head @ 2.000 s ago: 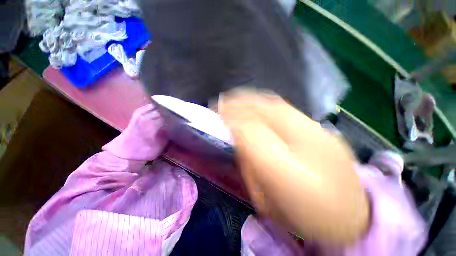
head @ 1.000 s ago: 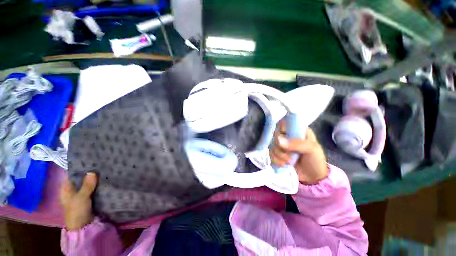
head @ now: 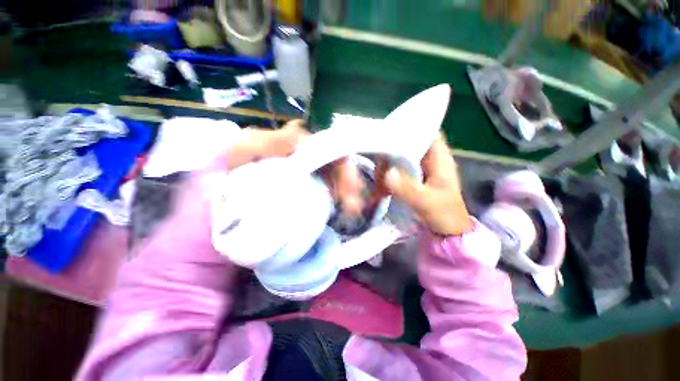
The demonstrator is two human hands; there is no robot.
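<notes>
White cat-ear headphones with pale blue cushions are held up over the mat, cups to the left, one pointed ear upward. My right hand grips the headband near that ear. My left hand is blurred and partly hidden behind the headband; its grip cannot be told. Blurred skin also shows through the headband opening. A dark grey printed bag lies beneath, mostly covered by my left sleeve and the headphones.
Pink mat is under the work. A blue tray heaped with cables is left, with white sheets beside it. Pink-cushioned headphones lie right, near dark bags. A squeeze bottle and small tube are behind.
My left hand has left the bag's lower left and reached up behind the headphones. The headphones have moved slightly left and turned, still in my right hand. The view has shifted.
</notes>
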